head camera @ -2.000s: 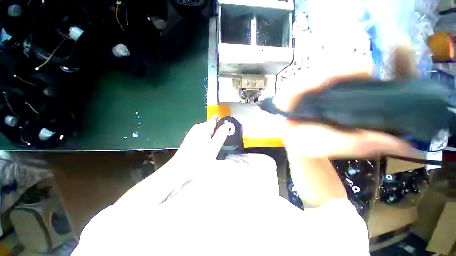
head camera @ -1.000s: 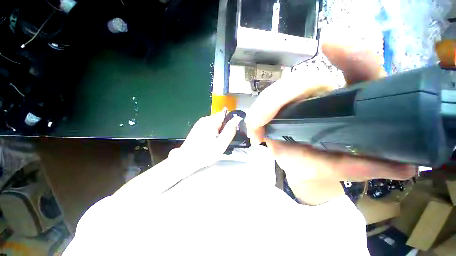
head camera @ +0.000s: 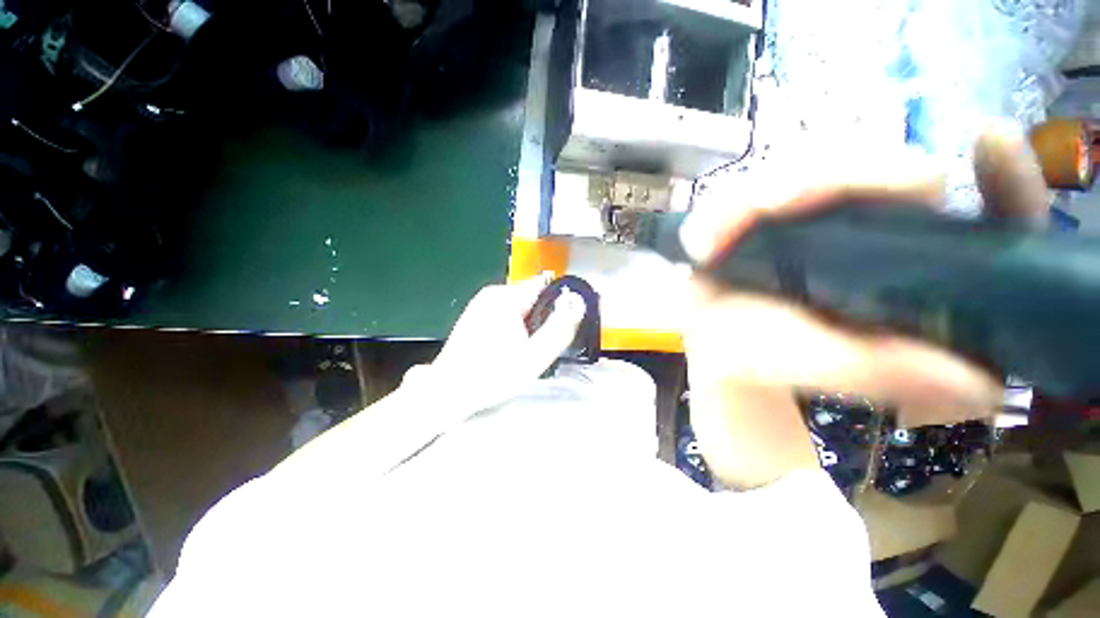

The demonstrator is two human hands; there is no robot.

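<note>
My left hand (head camera: 501, 344) holds a round black housing (head camera: 586, 316) at the bench's front edge, with fingers over its middle. My right hand (head camera: 772, 332) is wrapped around a thick dark electric screwdriver (head camera: 893, 272), which lies nearly level and is motion-blurred. The screwdriver's tip points left, close to the small brassy pickup (head camera: 624, 205) of the screw feeder (head camera: 657, 127). Whether a screw is on the tip cannot be told. The housing's centre is mostly hidden by my left fingers.
Dark housings with white stubs (head camera: 300, 74) and wires lie on the green surface (head camera: 362, 242). White small parts (head camera: 832, 73) are right of the feeder, near crinkled clear plastic (head camera: 1007, 60). An orange roll (head camera: 1064, 153) is far right. Black pieces (head camera: 923, 456) and cartons (head camera: 1025, 555) are below.
The screwdriver has moved from above the housing, up and away to the feeder pickup, as my right hand moved. My left hand still holds the housing at the edge.
</note>
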